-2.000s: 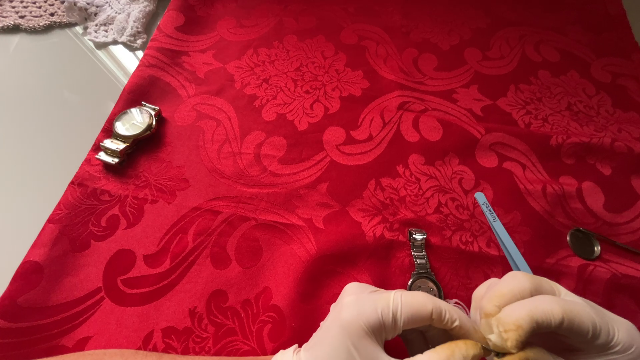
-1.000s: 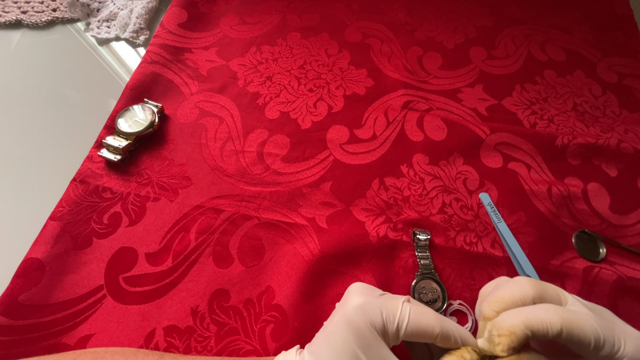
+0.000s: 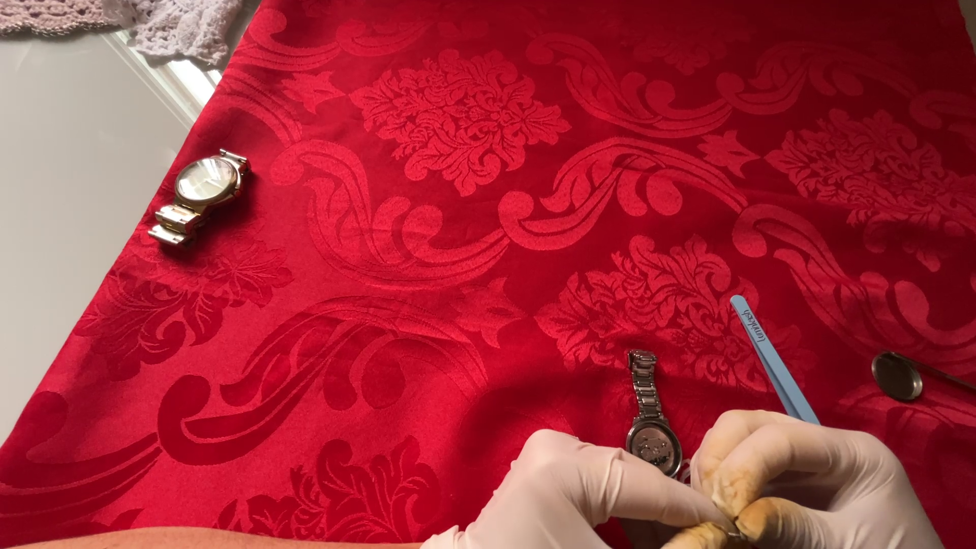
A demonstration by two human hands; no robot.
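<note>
Both hands wear white gloves with yellow-brown stains on the fingers. My left hand [image 3: 587, 492] and my right hand [image 3: 808, 476] meet at the bottom right, fingertips pinched around a small, mostly hidden metallic piece [image 3: 733, 532]. Just behind my left fingers lies a metal-band wristwatch [image 3: 653, 446], its round face up and its lower part covered by the glove. A bit of a pale ring-like thing [image 3: 685, 470] shows between watch and right hand. Light blue tweezers [image 3: 770, 354] point away from behind my right hand, their near end hidden.
A gold-toned wristwatch [image 3: 204, 183] lies at the left edge of the red damask cloth [image 3: 427, 335]. At the right is a small round mirror-like metal tool [image 3: 897, 376] with a thin handle. Crocheted lace [image 3: 179, 27] lies on the pale surface [image 3: 69, 152] at top left.
My right hand has shifted slightly and its fingers are bent differently. The pale ring-like thing, seen more fully a second ago, is now mostly covered.
</note>
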